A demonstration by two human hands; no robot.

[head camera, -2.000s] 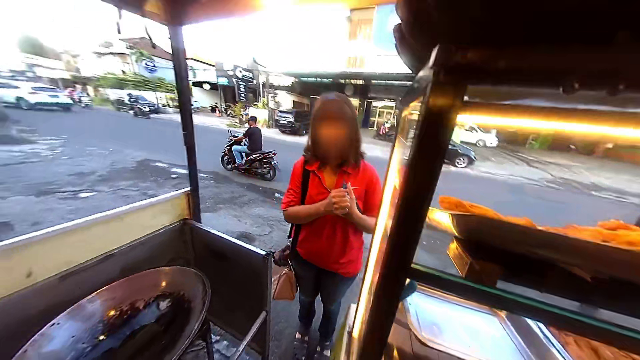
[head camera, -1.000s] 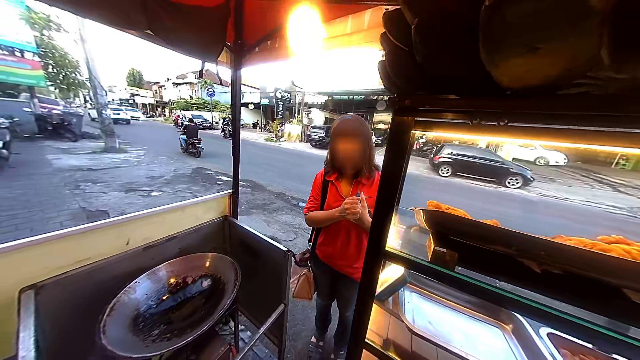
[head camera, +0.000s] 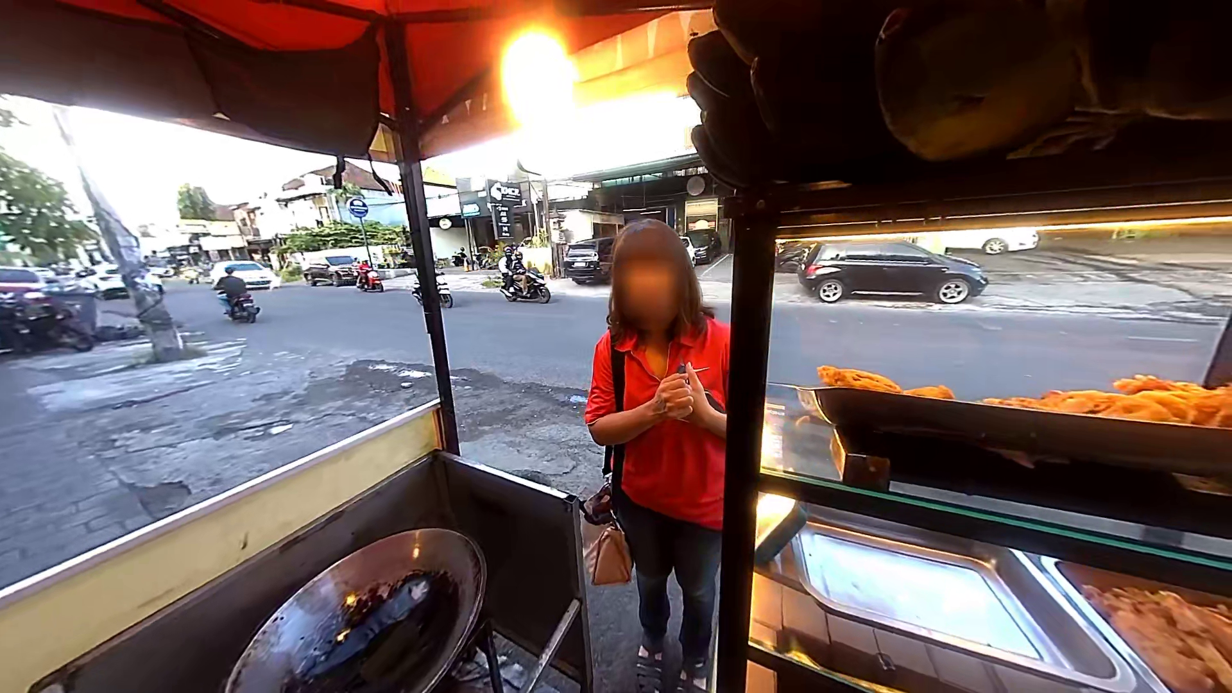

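Neither of my hands shows in the head view. At the lower left, a large metal wok (head camera: 375, 616) with dark oil in it rests inside a metal-walled stall corner. On the right stands a glass-sided food case with a dark tray (head camera: 1011, 421) of golden fried food (head camera: 1145, 399). Below it are a steel pan (head camera: 914, 582) with a bright, smooth bottom and a second pan holding pale brown food pieces (head camera: 1165, 626). A person in a red shirt (head camera: 664, 433) faces the stall between wok and case, hands clasped together at the chest, with a brown bag (head camera: 609, 556) at the side.
A dark post (head camera: 751, 433) frames the case, and a thinner pole (head camera: 423, 241) holds up the red canopy (head camera: 443, 58). A lit bulb (head camera: 537, 77) hangs overhead. A low cream panel (head camera: 231, 510) borders the left side. Beyond lies a road with motorcycles and a black car (head camera: 890, 271).
The view has swung left and up since the oldest frame. Motorcycles have moved along the road. The person in red still stands with hands together.
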